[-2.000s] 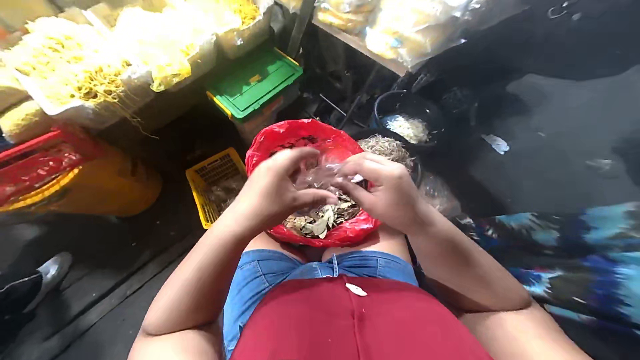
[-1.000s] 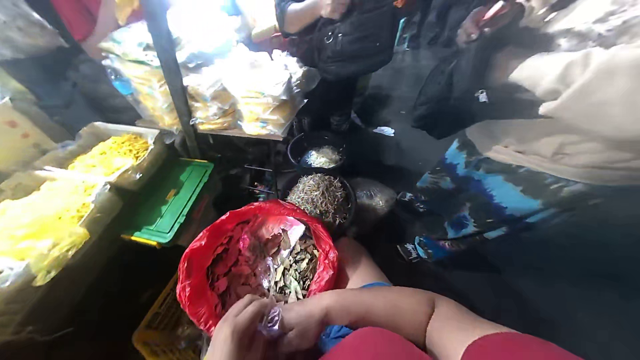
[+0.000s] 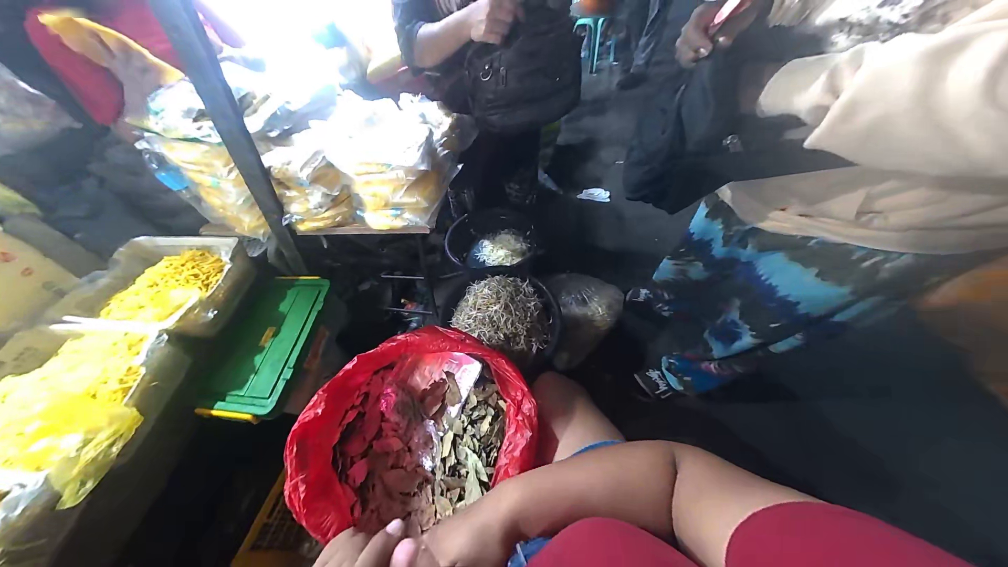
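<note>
A red plastic bag (image 3: 323,441), its rim rolled wide, rests at my lap and holds dried leaves (image 3: 465,449), which look like bay leaves. Clear plastic (image 3: 429,445) and a pale packet (image 3: 463,382) lie among the leaves. My left hand (image 3: 366,549) is at the bag's near edge, cut off by the bottom of the view. My right hand (image 3: 465,543) is beside it, its fingers mostly hidden. Whether either hand holds anything cannot be told.
At left stand trays of yellow noodles (image 3: 169,287) and a green lid (image 3: 264,346). Beyond the bag are a tub of bean sprouts (image 3: 504,315), another dark tub (image 3: 457,244) and a filled plastic bag (image 3: 587,311). Bagged goods (image 3: 394,173) sit on a table. Two people stand ahead.
The view has swung up and toward the people ahead. Two seconds ago both hands handled clear plastic above the leaves; now they are low at the bag's near edge.
</note>
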